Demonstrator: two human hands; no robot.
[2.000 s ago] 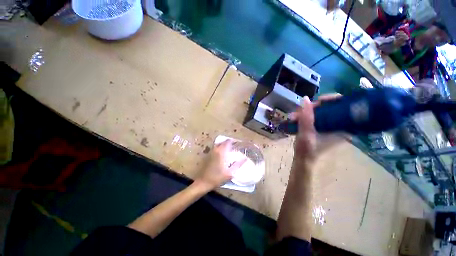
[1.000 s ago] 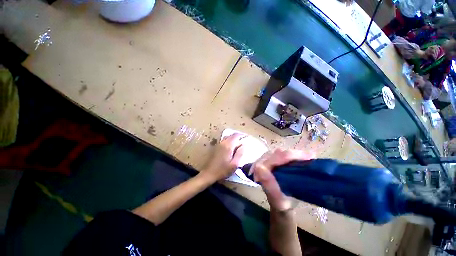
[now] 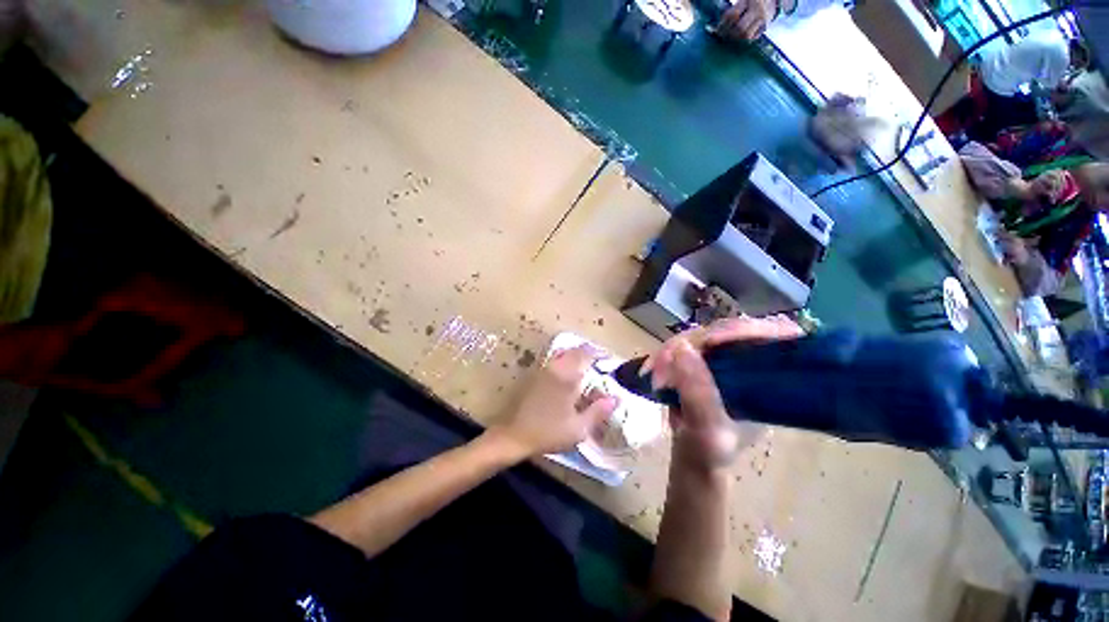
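A white round housing sits on a white square jig plate near the bench's front edge. My left hand rests on the left side of the housing, fingers bent over its rim, holding it. My right hand grips the dark-blue electric screwdriver near its front end. The driver lies nearly level, its narrow tip pointing left at the housing's upper edge, close to my left fingers. Whether the tip touches a screw cannot be told.
The screw feeder stands just behind the driver. A white bowl is at the upper left. The green conveyor carries discs on legs. Other workers' hands show beyond. Shiny scraps lie on the bench.
Two seconds ago the driver was at the feeder; it then came down to the housing and is now slightly higher, still at the housing. My left hand stays on the housing. The view has shifted.
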